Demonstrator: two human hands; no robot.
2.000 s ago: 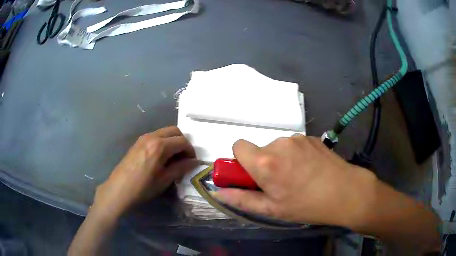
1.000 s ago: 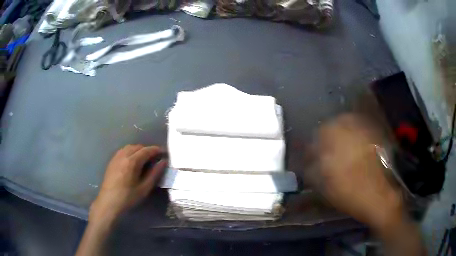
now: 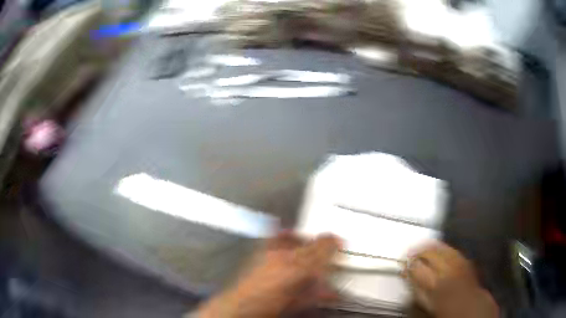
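The stack of white cloth panels (image 3: 378, 195) lies near the front edge, right of the middle, its shallow point facing away. A folded band runs across its near part. My left hand (image 3: 288, 270) is at the stack's near left side, and my right hand (image 3: 444, 276) is at its near right corner. Both are blurred, so whether the fingers pinch the cloth cannot be told. The pale flat strip (image 3: 192, 205) lies slanted left of the stack, its right end by my left fingers; whether they touch it is unclear.
A limp white tape loop (image 3: 279, 91) and blurred dark scissors (image 3: 167, 62) lie on the dark grey table (image 3: 248, 140) at the upper left. A row of bundles (image 3: 310, 25) lines the far side. A dark area with a red spot (image 3: 554, 235), possibly the iron, is at the right edge.
The strip has gone from across the stack to the table at left. My right hand has come from the iron's side to the stack, and my left hand has moved to it. The view has swung left.
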